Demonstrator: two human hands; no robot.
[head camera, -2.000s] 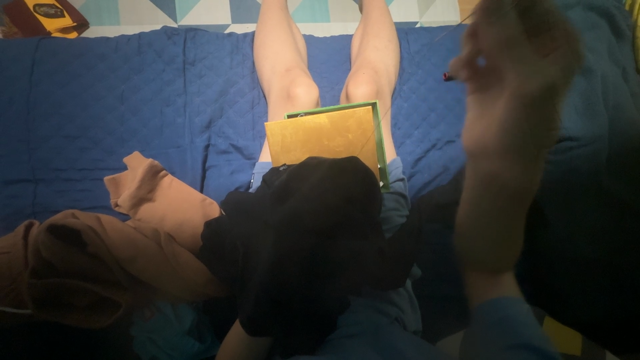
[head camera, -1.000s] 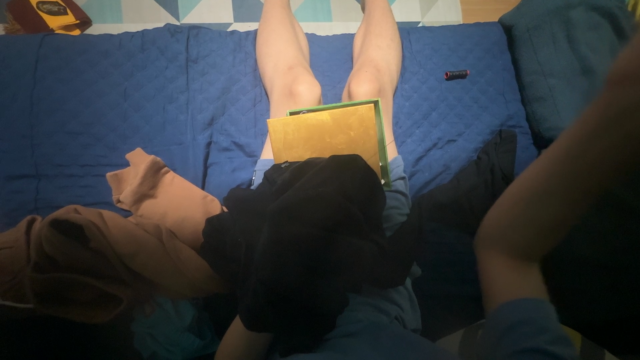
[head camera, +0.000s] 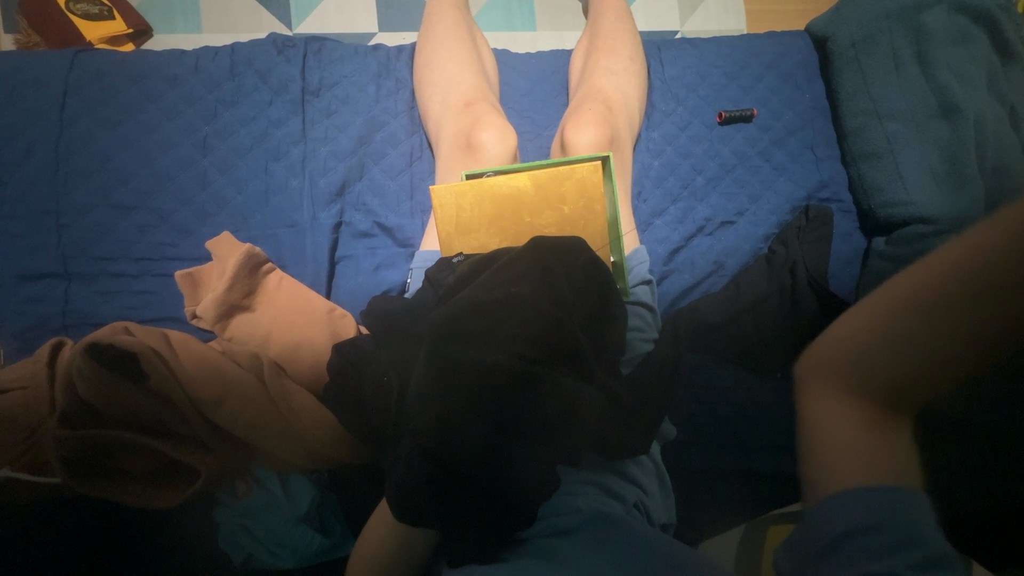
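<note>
A black cloth garment (head camera: 496, 352) lies bunched over my lap. My left forearm goes under its lower edge, and the left hand is hidden by the cloth. My right arm is bent at the right side, its forearm reaching up past the right edge, so the right hand is out of the picture. A gold-coloured lid or board (head camera: 520, 208) rests askew on a shallow green box (head camera: 614, 208) across my thighs, its near part covered by the garment. A thin thread shows over the box's right side. On the blue quilt lies a spool of dark thread (head camera: 737, 117) with red ends.
A pinkish-tan garment (head camera: 272, 312) lies crumpled at the left on the blue quilted cover (head camera: 200, 144). Dark teal bedding (head camera: 920, 120) is heaped at the right. A maroon and yellow item (head camera: 96, 22) is at the top left, near a geometric-patterned mat (head camera: 344, 16).
My right hand, raised and blurred at the upper right two seconds ago, has moved out of view to the right. The spool now shows fully. The box and garments look unchanged.
</note>
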